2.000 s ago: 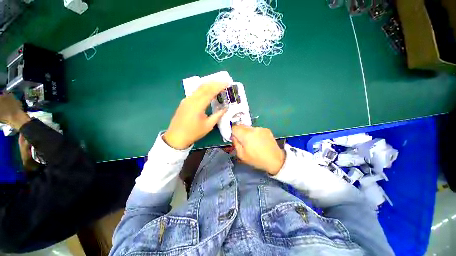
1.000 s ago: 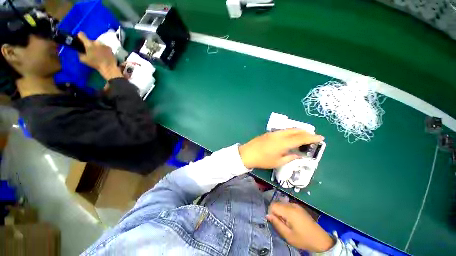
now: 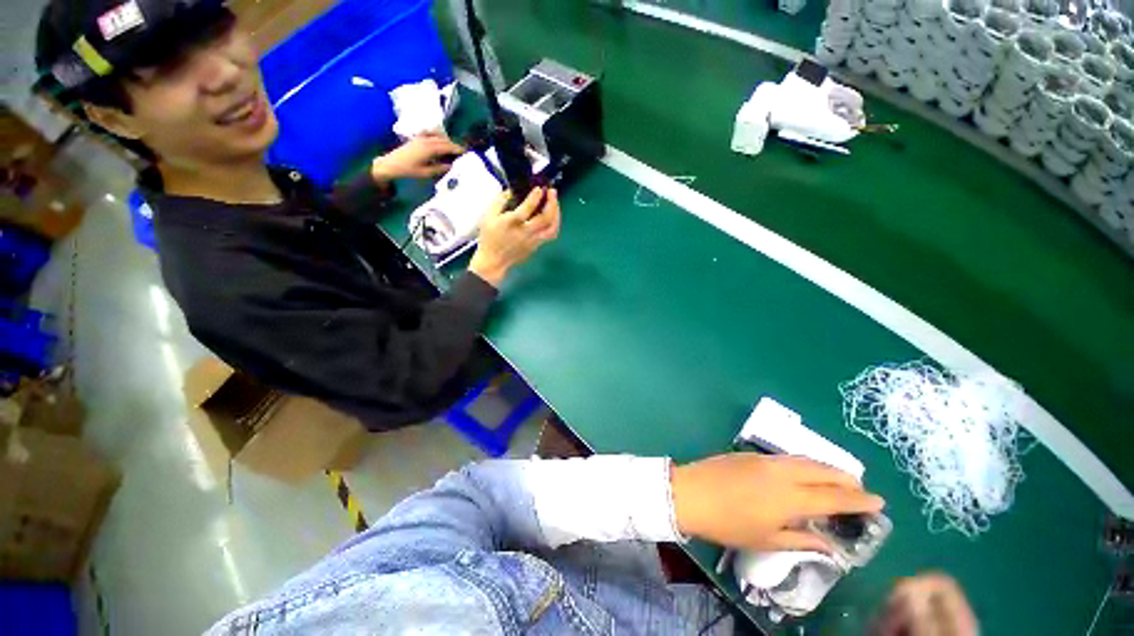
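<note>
A white camera housing (image 3: 796,581) lies on the green bench at the lower right, close to the bench's front edge. My left hand (image 3: 777,501) lies over it, with the fingers on its upper part beside a dark module (image 3: 851,527). A white arm of the housing shows beyond my hand. My right hand (image 3: 930,609) is blurred and cut off by the bottom edge, apart from the housing; whether it holds anything cannot be seen.
A tangled heap of white sealing rings (image 3: 951,450) lies beyond the housing. A neighbour in black (image 3: 323,286) works on a white housing (image 3: 458,205) near a black fixture (image 3: 556,118). On the belt lie a white unit (image 3: 808,112) and stacked white round parts (image 3: 970,50).
The view has swung left, showing more of the neighbour. My left hand stays on the housing. My right hand has moved off it and sits lower right. The neighbour's black tool is now lowered to the housing.
</note>
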